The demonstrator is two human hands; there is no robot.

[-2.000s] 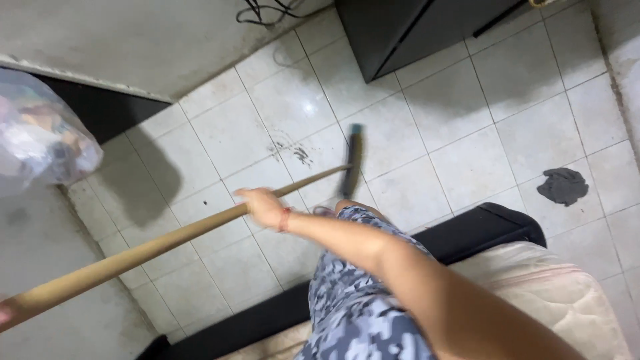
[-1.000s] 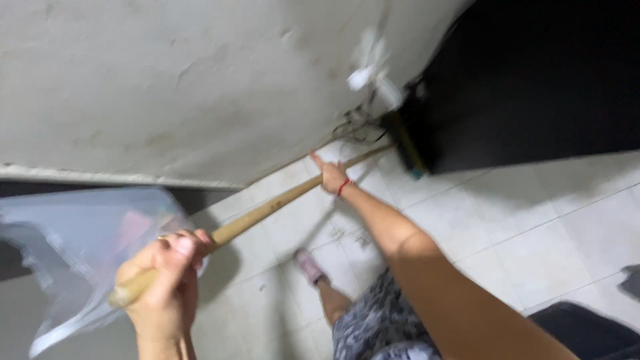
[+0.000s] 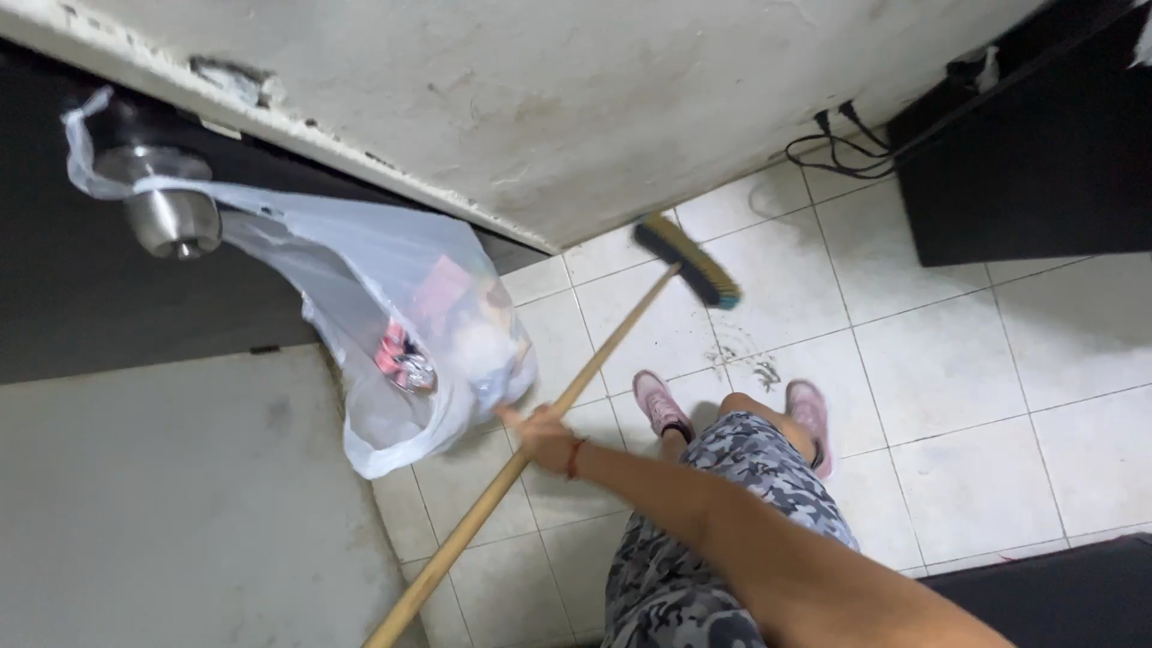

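Observation:
My right hand (image 3: 544, 436), with a red band at its wrist, grips the middle of a long wooden broom handle (image 3: 481, 513). At the far end the broom head (image 3: 687, 261), with dark and yellowish bristles and a teal tip, is over the floor tiles close to the wall. Dark debris (image 3: 765, 371) lies on the tiles between the broom head and my pink shoes. My left hand is out of the picture; the handle's near end runs off the bottom edge.
A white plastic bag (image 3: 396, 243) of mixed refuse hangs from a metal door knob (image 3: 175, 216) on a dark door at left. Black cables (image 3: 841, 153) lie by the wall near a dark cabinet (image 3: 1026, 162). A black padded edge (image 3: 1053, 589) is at lower right.
The broom head has moved away from the dark cabinet and cables to the bare wall's foot near the door. My left hand, on the handle's end one second ago, has left the view.

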